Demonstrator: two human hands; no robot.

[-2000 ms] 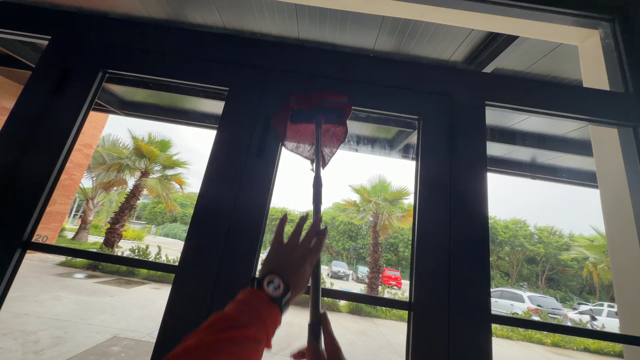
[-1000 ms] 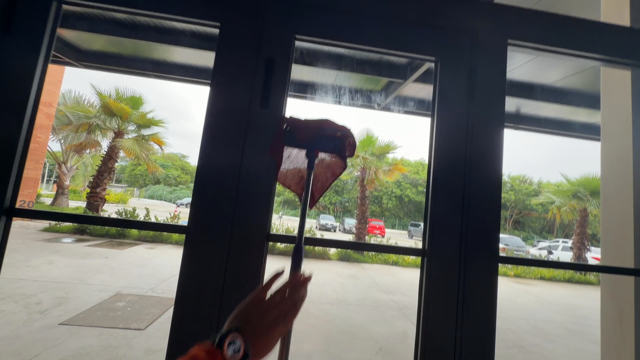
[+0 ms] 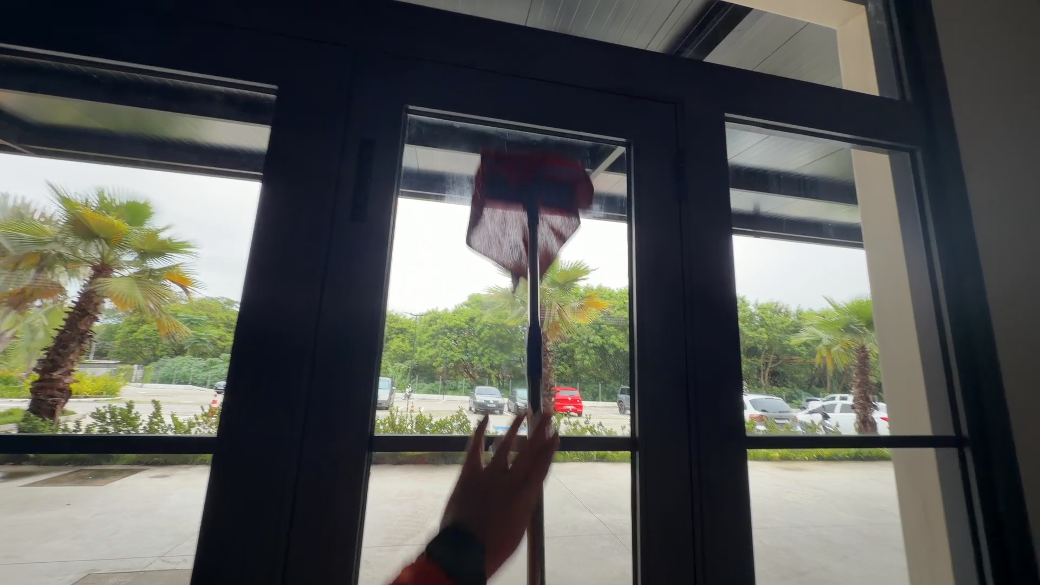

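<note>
A red cloth (image 3: 528,183) is draped over the head of a long pole (image 3: 534,325) and lies against the upper part of the middle glass pane (image 3: 455,325). The cloth's lower corner hangs down, somewhat see-through and blurred. My left hand (image 3: 500,491), with a dark watch at the wrist and a red-orange sleeve, is at the pole's left side, its fingers spread and pointing up. Its palm is near or against the pole; the fingers are not wrapped round it. My right hand is out of view, and the lower end of the pole runs off the bottom edge.
Dark door frames (image 3: 313,325) stand on both sides of the middle pane, with a crossbar (image 3: 504,444) low across it. More glass panes are at left and right. Beyond the glass are palms, parked cars and paving. A pale wall (image 3: 987,203) is at the right.
The cloth-covered head has moved up the middle pane since one second ago. Two seconds ago fingers of a second hand showed low on the pole; they are out of view now.
</note>
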